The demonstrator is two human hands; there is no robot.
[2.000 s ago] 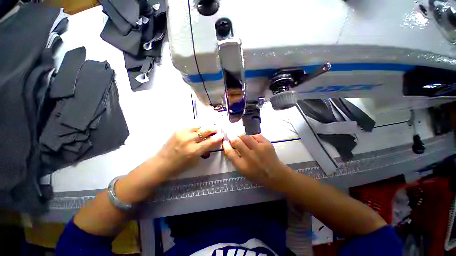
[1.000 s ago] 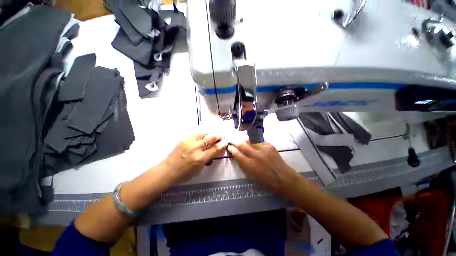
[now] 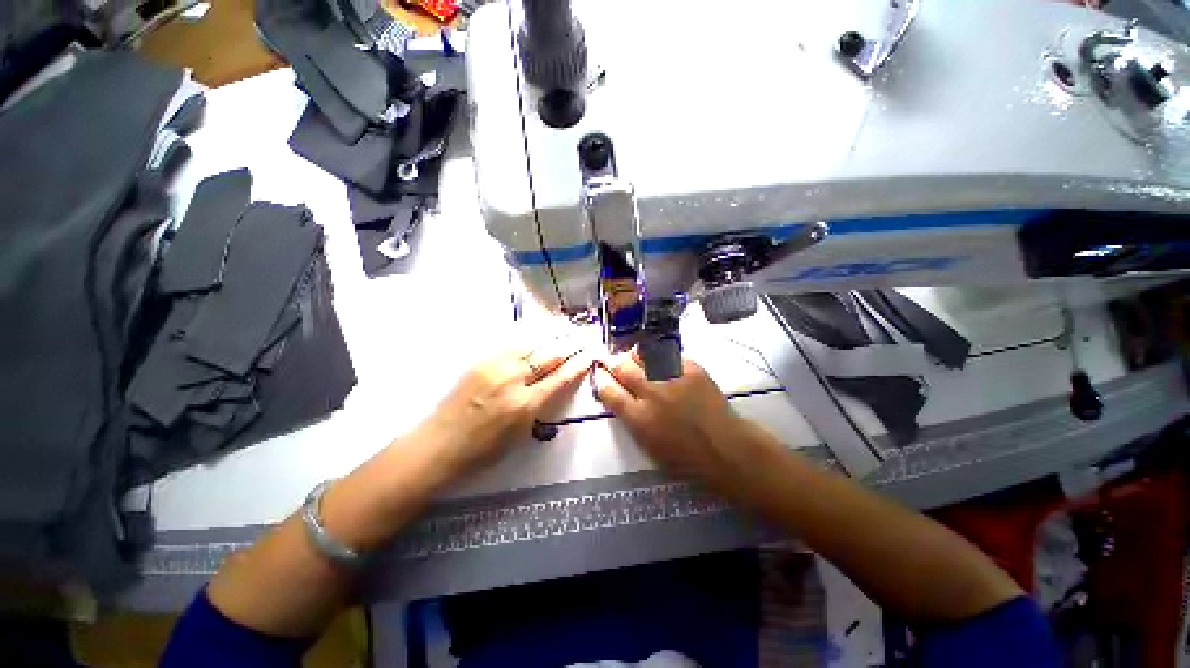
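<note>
My left hand [image 3: 503, 402] and my right hand [image 3: 666, 411] are bare and meet fingertip to fingertip just below the needle area of the white lockstitch machine head [image 3: 783, 144]. The fingertips pinch or press something small there; glare and the fingers hide nearly all of it, and only a tiny dark bit shows between them. The needle and presser foot are lost in the bright light behind the metal guard [image 3: 619, 261]. A dark fitting [image 3: 663, 342] hangs just above my right fingers.
Small dark grey cut pieces [image 3: 255, 294] lie left, beside a thick pile of large panels [image 3: 65, 274]. A dark heap with white bits [image 3: 379, 157] lies behind. Dark strips [image 3: 835, 320] and a pale strip [image 3: 831, 407] lie right. A ruler-like strip [image 3: 535, 516] edges the table.
The camera view has shifted slightly. Both hands stay together at the needle area, with small changes in finger pose. The piles and strips have not visibly moved.
</note>
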